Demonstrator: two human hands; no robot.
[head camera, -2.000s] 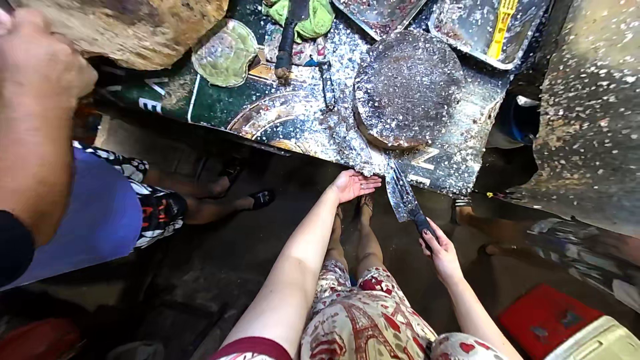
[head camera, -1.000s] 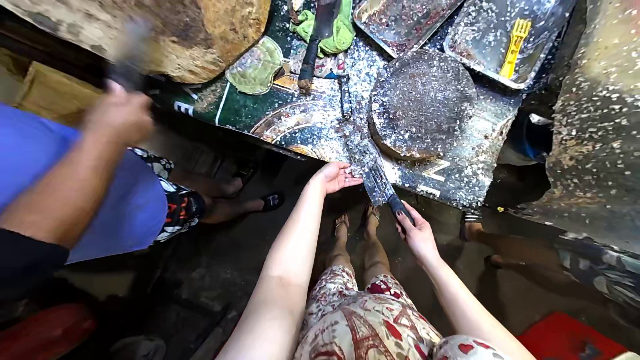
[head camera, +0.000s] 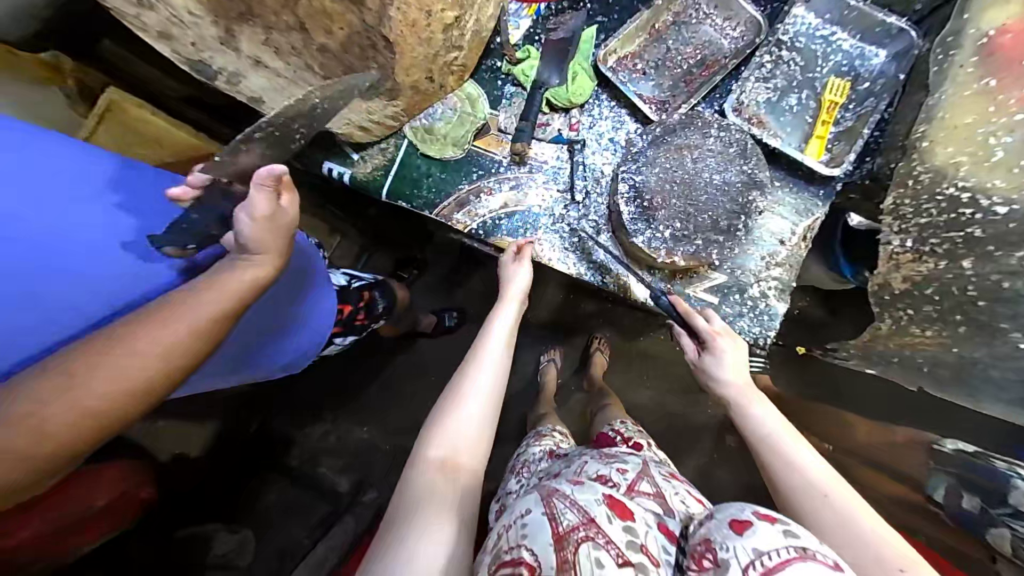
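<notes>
My right hand (head camera: 712, 352) grips the black handle of a knife (head camera: 632, 272), its blade seen nearly edge-on and pointing up-left over the table's front edge. To the left of the blade, my left hand (head camera: 516, 268) is at the same edge, fingers drawn together; whether it holds anything small cannot be told. Just beyond the knife lies a round chopping block (head camera: 692, 188) covered in pale flakes like fish scales. Two metal trays, one stained reddish (head camera: 680, 56) and one (head camera: 864, 48) with a yellow fork-shaped scraper (head camera: 828, 118) in it, stand behind the block.
At left a co-worker's hand (head camera: 260, 220) holds a broad cleaver (head camera: 288, 128) near a large wooden block (head camera: 320, 48). A dark-handled blade (head camera: 544, 88) rests on a green cloth (head camera: 580, 76), beside a light green scalloped dish (head camera: 450, 120). A scale-strewn surface (head camera: 952, 240) borders the right.
My knife has turned from showing its broad blade to nearly edge-on. My left hand, palm open before, has drawn its fingers together and is farther from the blade. The co-worker's cleaver has swung into clear view.
</notes>
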